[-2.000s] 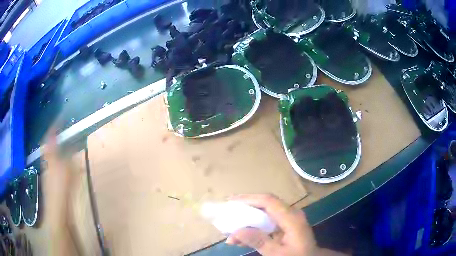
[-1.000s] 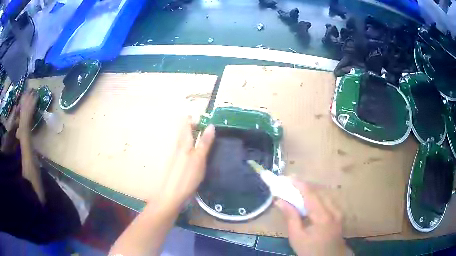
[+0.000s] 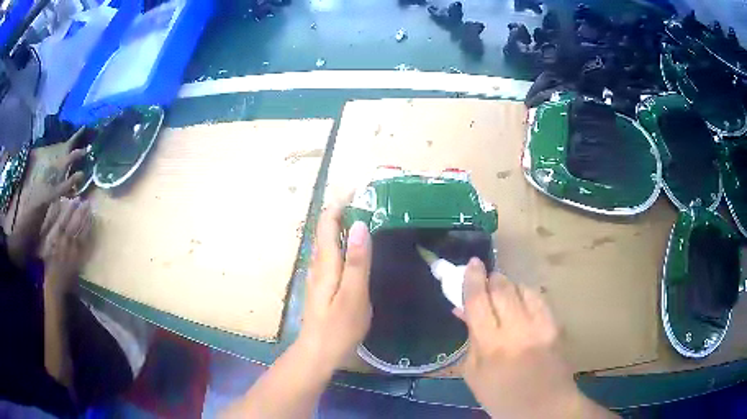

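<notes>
A green housing with a pale rim lies in front of me on the cardboard, its rounded end toward me. My left hand grips its left side, thumb on the upper left edge. My right hand holds a white glue bottle. The bottle's yellowish tip points into the dark recess, near its upper middle. Whether the tip touches the floor, and whether glue comes out, I cannot tell. My right hand hides the housing's lower right side.
More housings lie at the right, some overlapping. A heap of black inserts is behind them. A pale strip crosses behind the cardboard. Another person's hands are at the left, by a housing and a blue bin.
The housing came in front of me from out of view, and my left hand took hold of it. Since one second ago it shifted slightly right. The bottle tip stays over the recess.
</notes>
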